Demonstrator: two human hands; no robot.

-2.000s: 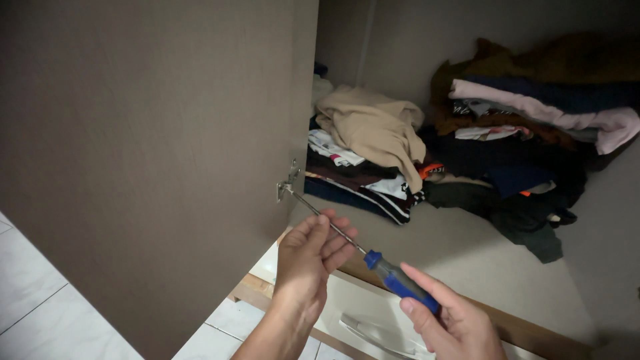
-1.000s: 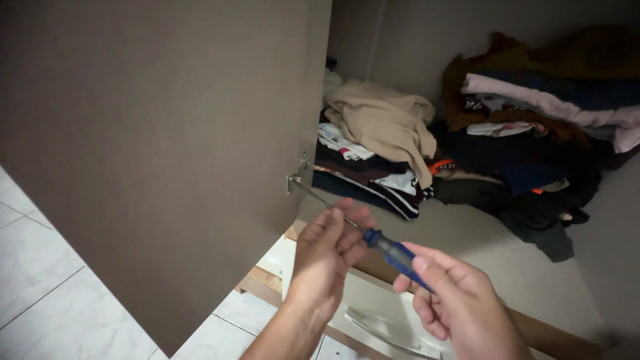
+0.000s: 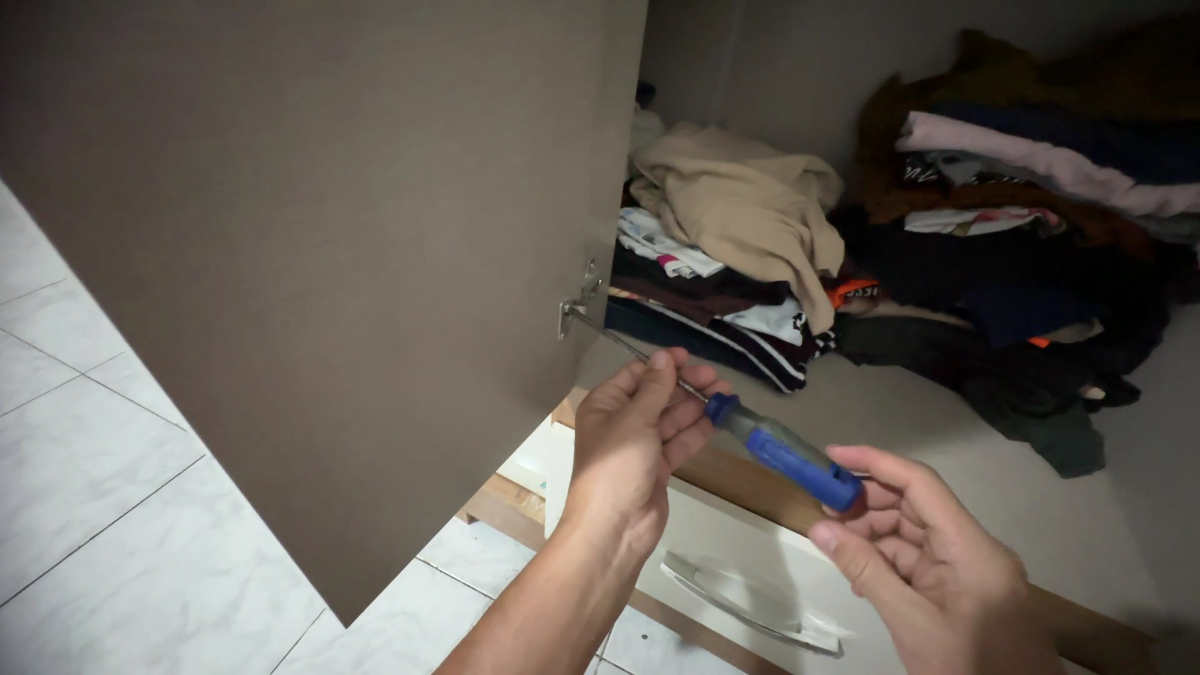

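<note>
A screwdriver with a blue and grey handle (image 3: 787, 459) slants across the middle of the view, its tip at a metal cabinet hinge (image 3: 568, 317) on the edge of an open door (image 3: 356, 234). The thumb and fingers of my left hand (image 3: 642, 427) pinch its steel shaft. At the handle's butt end is my right hand (image 3: 923, 553), thumb and forefinger bent around it with a looser hold; whether the fingers press on it is hard to tell. Another metal hinge part (image 3: 591, 278) sits just above. The exact seat of the tip is too small to make out.
Behind the door, folded and crumpled clothes (image 3: 750, 187) lie on the cabinet shelf (image 3: 900, 431), with a darker pile (image 3: 1012, 272) at the right. Below is a white drawer front (image 3: 731, 562) with a metal handle (image 3: 750, 614). White floor tiles (image 3: 112, 487) show at the left.
My right hand has shifted from around the handle to its butt end, with the fingers more open. My left hand still pinches the shaft, and the tip stays at the hinge.
</note>
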